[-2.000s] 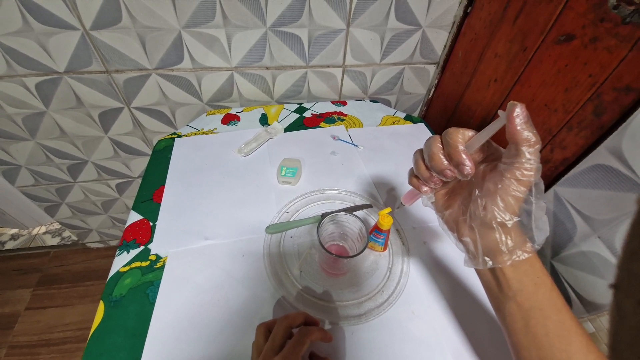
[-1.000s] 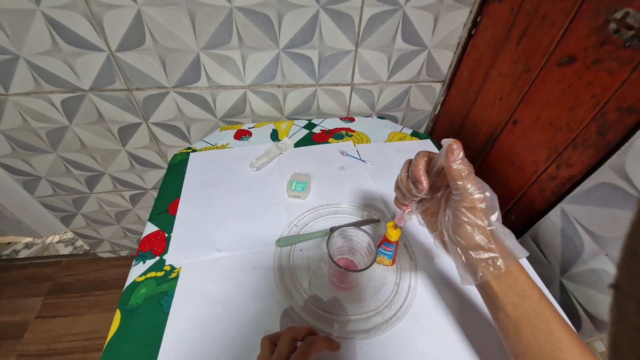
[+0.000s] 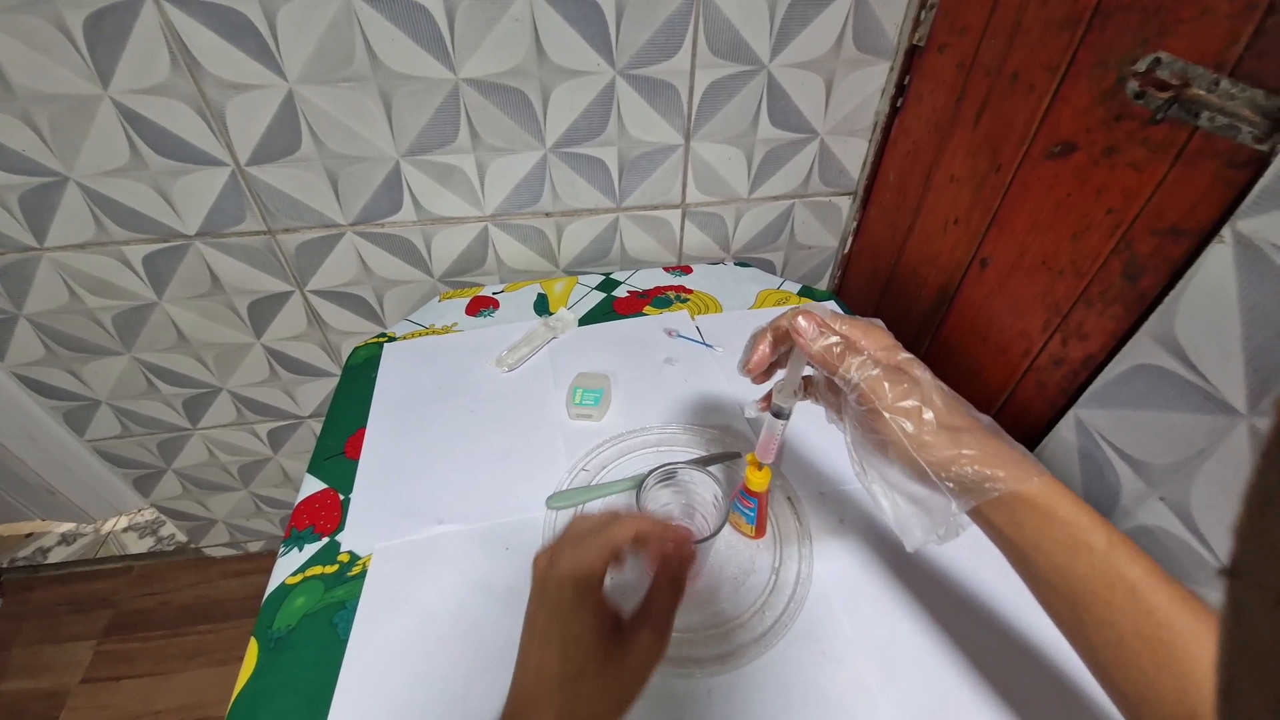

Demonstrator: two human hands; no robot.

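Observation:
My right hand (image 3: 860, 400), in a clear plastic glove, holds a syringe (image 3: 778, 420) with pink liquid, its tip down at the yellow cap of a small red and yellow bottle (image 3: 749, 506). The bottle stands on a round clear glass plate (image 3: 790, 590). Beside it on the plate is a clear glass (image 3: 684, 492), its lower part hidden by my bare left hand (image 3: 610, 590). That hand is blurred, its thumb and fingers curled near the glass; whether they touch it cannot be told. A knife with a green handle (image 3: 596, 492) lies behind the glass.
White paper (image 3: 450, 440) covers much of the table over a fruit-print tablecloth (image 3: 325, 520). On it lie a small dental floss container (image 3: 588, 396), a wrapped item (image 3: 534, 340) and cotton swabs (image 3: 692, 340). A tiled wall and a red wooden door (image 3: 1010, 180) stand behind.
My left hand has moved up from the plate's near edge to the glass. The syringe, held away from the bottle two seconds ago, is now upright over its cap.

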